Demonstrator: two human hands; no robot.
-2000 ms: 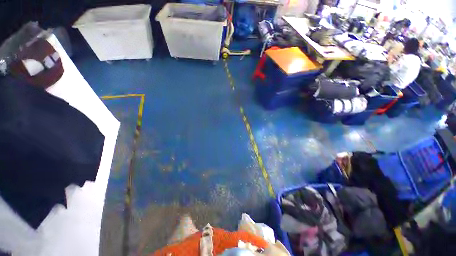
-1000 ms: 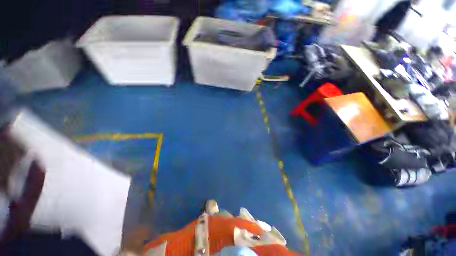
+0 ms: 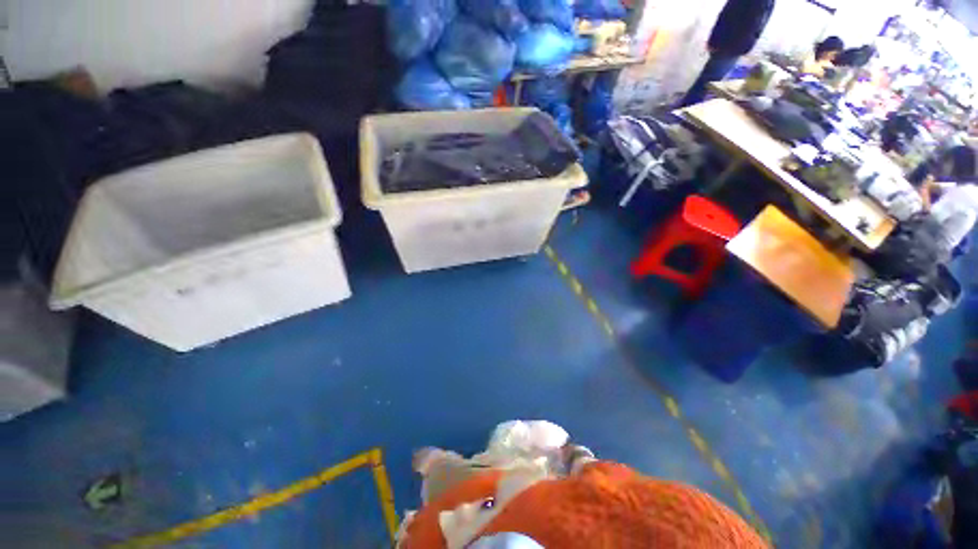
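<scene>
Neither of my hands can be made out. At the bottom edge there is orange, fuzzy clothing with pale parts, and a crumpled white thing shows at its upper edge; what it is I cannot tell. In front stand two white wheeled-type bins. The left bin looks empty inside. The right bin holds dark material covered by shiny film.
Blue floor with yellow lines. Stuffed blue sacks are piled behind the right bin. A red stool stands beside an orange-brown board on dark blue crates. Long worktables and people are farther right. Black heaps lie behind the left bin.
The view has turned left and come closer to the white bins. The white table with dark cloth at left and the crates at lower right have mostly left the picture.
</scene>
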